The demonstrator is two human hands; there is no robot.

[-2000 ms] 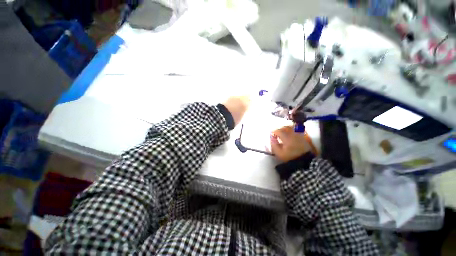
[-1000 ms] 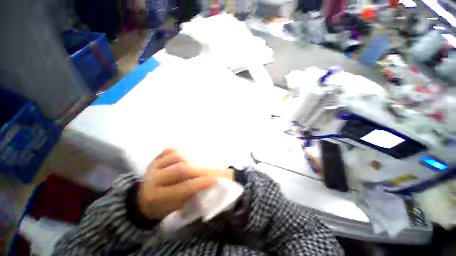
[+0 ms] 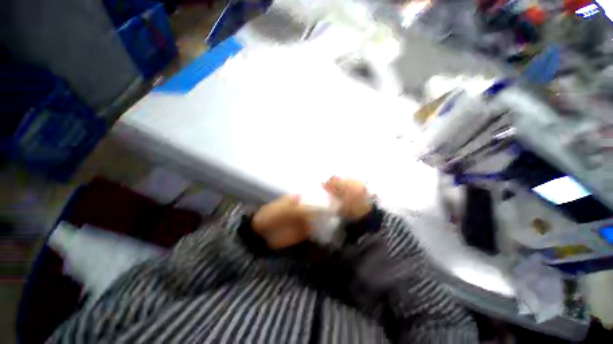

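Observation:
A small white fabric piece (image 3: 324, 222) is held between my two hands, just over the front edge of the white table. My left hand (image 3: 282, 222) grips it from the left with the fingers curled. My right hand (image 3: 351, 197) grips its right side, fingers towards the left hand. The picture is blurred, so the fabric's shape and exact finger contact are unclear. The white sewing machine (image 3: 464, 127) stands to the right of my hands, away from the fabric.
The white table (image 3: 201, 138) has a blue strip (image 3: 200, 66) at its left edge. A black smartphone (image 3: 478, 219) and pale slips (image 3: 540, 285) lie at right. A maroon cloth (image 3: 114, 211) with white pieces is at lower left. Blue crates (image 3: 57, 134) stand on the floor.
Two seconds ago both hands were near the needle; they came back to the table's front edge with the white piece. Since one second ago they have shifted right and up, and the view has turned.

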